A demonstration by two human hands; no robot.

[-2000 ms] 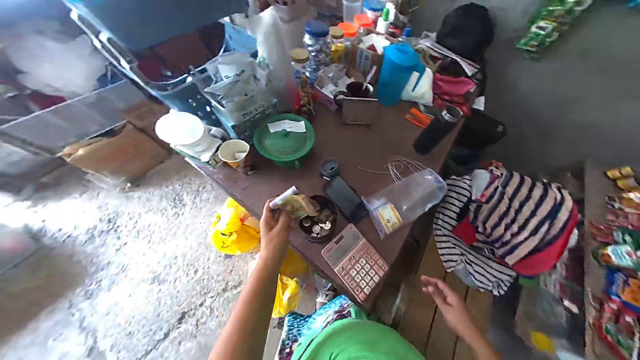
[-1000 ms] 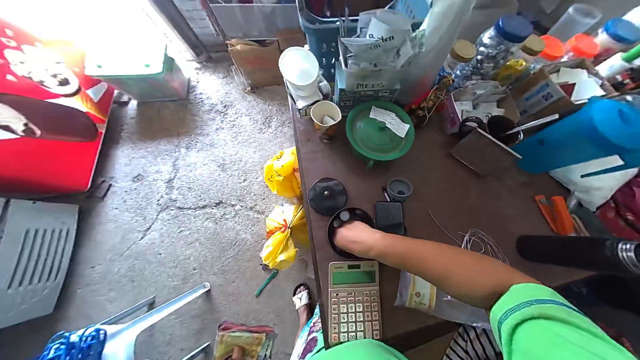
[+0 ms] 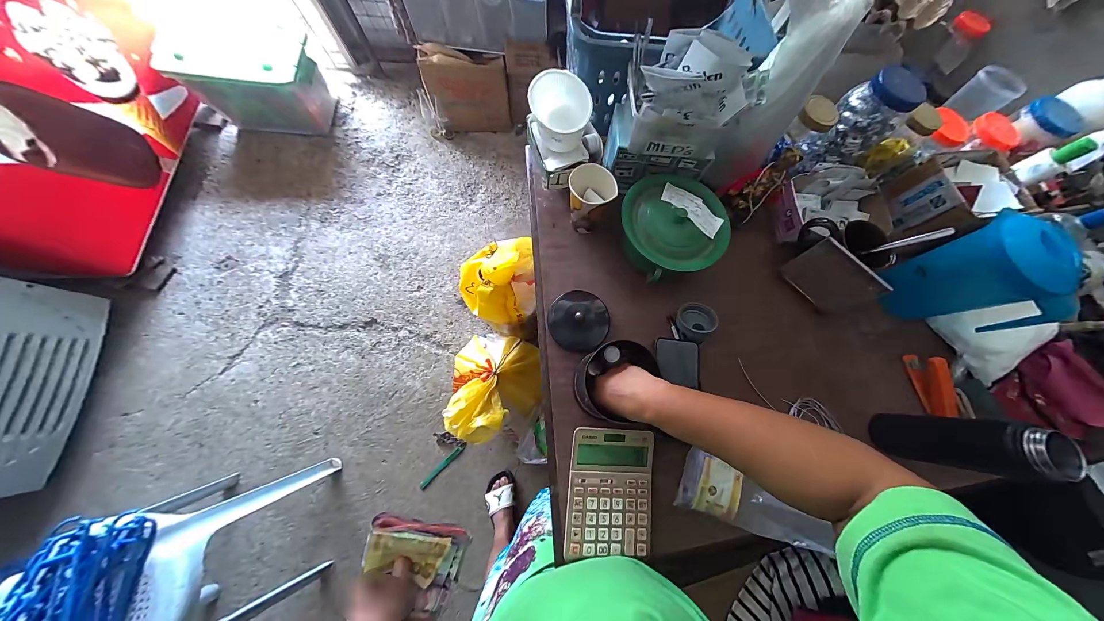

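My right hand (image 3: 634, 390) reaches into a dark round bowl (image 3: 588, 398) on the brown table; its fingers and what they touch are hidden inside. My left hand (image 3: 385, 591), blurred at the bottom edge, holds a stack of banknotes (image 3: 410, 556) over the floor, left of the table. A round black lid (image 3: 579, 321) lies just behind the bowl. To the bowl's right are a dark phone (image 3: 678, 362) and a small grey round container (image 3: 696, 322). A calculator (image 3: 608, 496) lies in front of the bowl, and beside it a clear plastic bag (image 3: 759, 509) with a yellow banknote-like print.
A green lidded pot (image 3: 675, 226), a paper cup (image 3: 592, 194) and a blue pitcher (image 3: 992, 267) stand farther back. A black flask (image 3: 975, 447) lies at right. Yellow plastic bags (image 3: 493, 388) hang or rest beside the table's left edge. A white plastic chair (image 3: 185, 552) is lower left.
Two seconds ago my left hand held paper or notes above the bowl; it is now lower left with banknotes. My right hand, then apart from the table items, is in the bowl. The view has turned left.
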